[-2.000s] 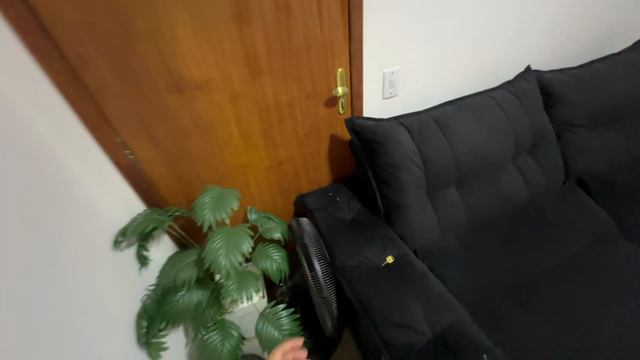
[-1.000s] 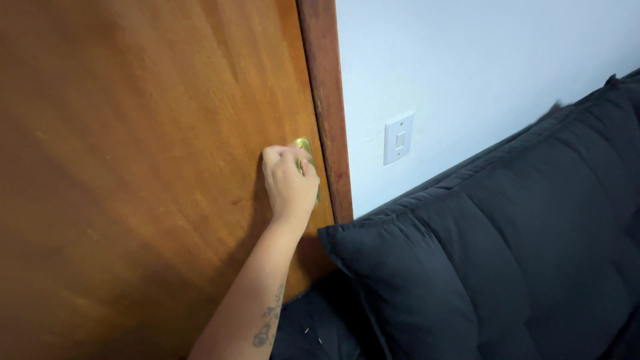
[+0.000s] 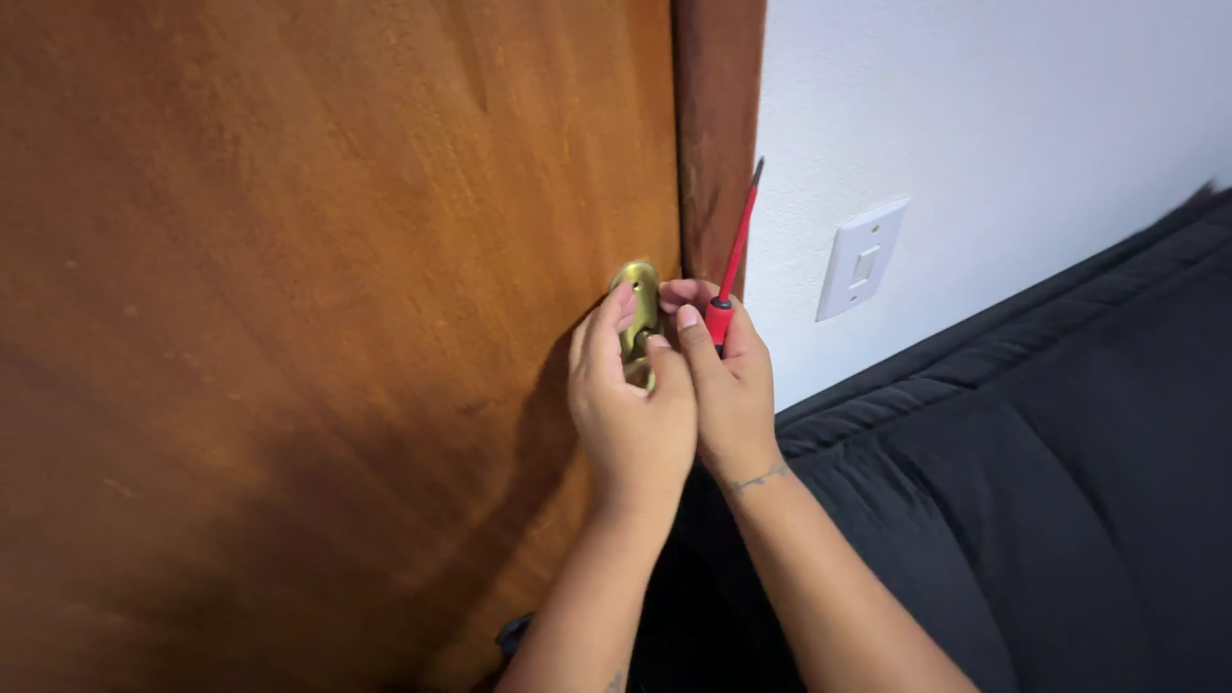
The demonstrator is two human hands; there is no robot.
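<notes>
A brass door plate (image 3: 639, 306) is on the wooden door (image 3: 385, 241), close to the door's right edge. My left hand (image 3: 630, 404) is at the plate, its fingers along the left side and its thumb over the lower part, where the handle is mostly hidden. Against it on the right, my right hand (image 3: 731, 385) holds a red-handled screwdriver (image 3: 739, 241) with a red shaft and dark tip, which points up in front of the door frame. The fingertips of the right hand are near the plate's right edge.
The dark wooden door frame (image 3: 720, 115) runs up beside the door. A white light switch (image 3: 863, 260) is on the white wall (image 3: 1001, 106) to the right. A black padded sofa (image 3: 1039, 462) fills the lower right, close to my right forearm.
My left hand was at the door handle one second ago and is still there. My right hand has come into view with the red screwdriver. Two seconds ago the door was farther off.
</notes>
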